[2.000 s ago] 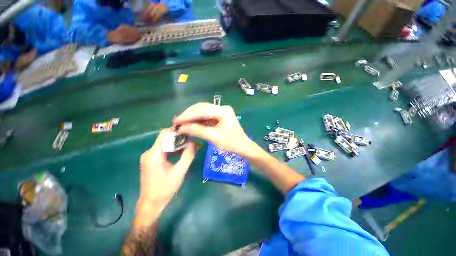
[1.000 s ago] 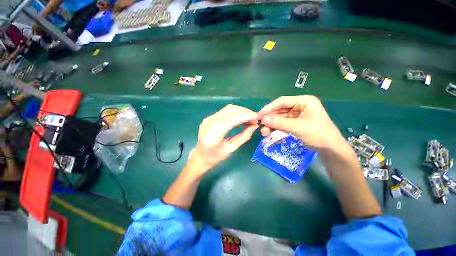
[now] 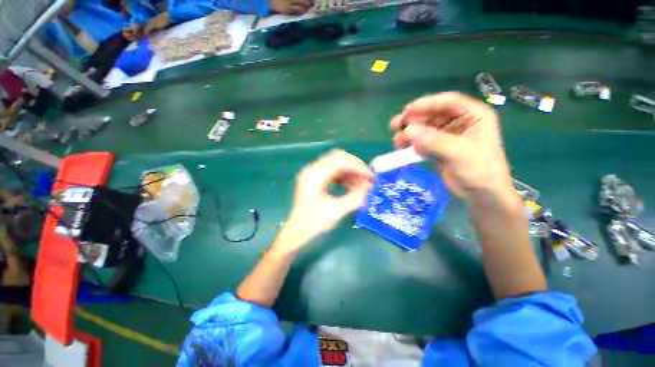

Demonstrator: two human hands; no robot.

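Note:
My right hand [image 3: 456,147] is raised above the blue parts tray and holds a white device housing [image 3: 395,160] low in its fingers. The housing is blurred, and its far end reaches towards my left fingertips. My left hand [image 3: 319,197] is left of the tray, thumb and index fingertips together. Whether a tiny part is between them cannot be told. The shallow blue parts tray [image 3: 436,223] lies below and between my hands, with a heap of tiny white parts [image 3: 400,204] in it.
Unit piles [image 3: 571,240] lie right of my right forearm, more [image 3: 623,215] at far right. Single units [image 3: 221,126] and a yellow sticker [image 3: 379,66] are on the far strip. A black cable [image 3: 240,238], plastic bag [image 3: 169,218] and red bin [image 3: 54,272] are left. Other workers' blue sleeves show beyond.
The view has swung left since the oldest frame. My hands were together at the housing; now my right hand has lifted up and away, and a gap shows between the two hands' fingers.

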